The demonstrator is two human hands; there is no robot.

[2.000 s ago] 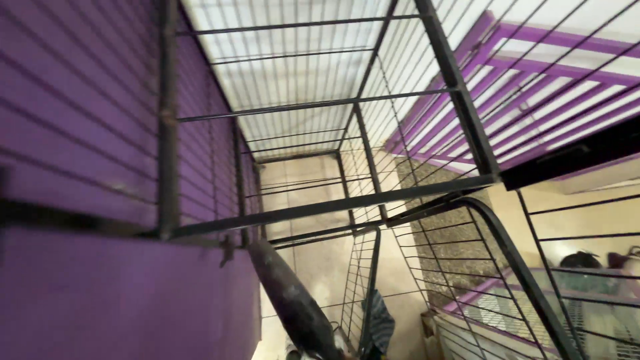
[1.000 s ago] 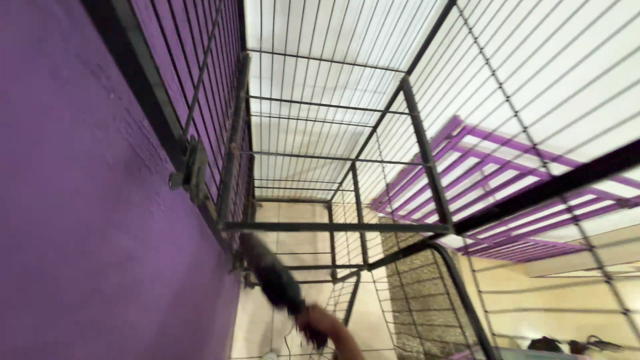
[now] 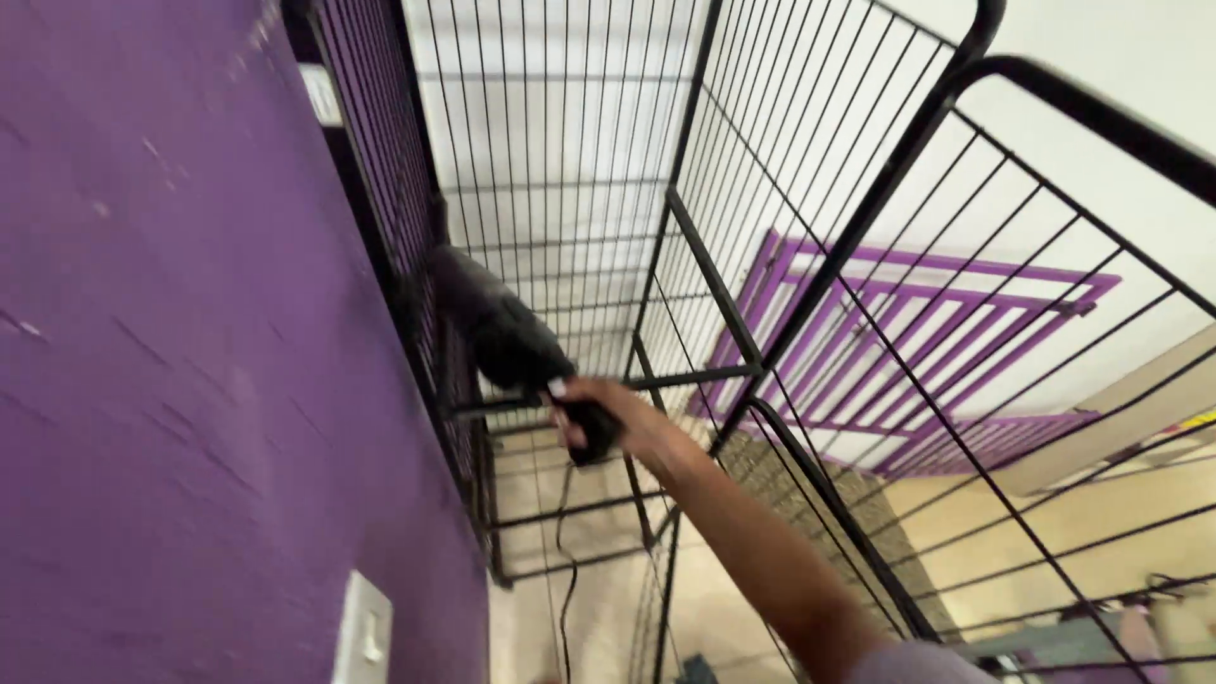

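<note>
My right hand (image 3: 589, 413) reaches in from the lower right and is closed around the handle of a corded black handheld appliance (image 3: 499, 323). Its exact kind cannot be told through the blur. The appliance's long body points up and left, its far end close to the black wire side of a tall metal cage (image 3: 432, 389), beside the purple wall. Below the handle a thin black cord (image 3: 572, 589) hangs toward the floor. My left hand is not in view.
Close on the left stands the purple wall (image 3: 218, 361) with a white switch plate (image 3: 364, 632). Black cage bars and a rounded frame (image 3: 855, 228) cross the right side. Beyond them are a purple slatted gate (image 3: 883, 332) and a speckled surface (image 3: 845, 532).
The black appliance has moved upward in view, and more of my right forearm shows behind it. The view has shifted, bringing in the switch plate.
</note>
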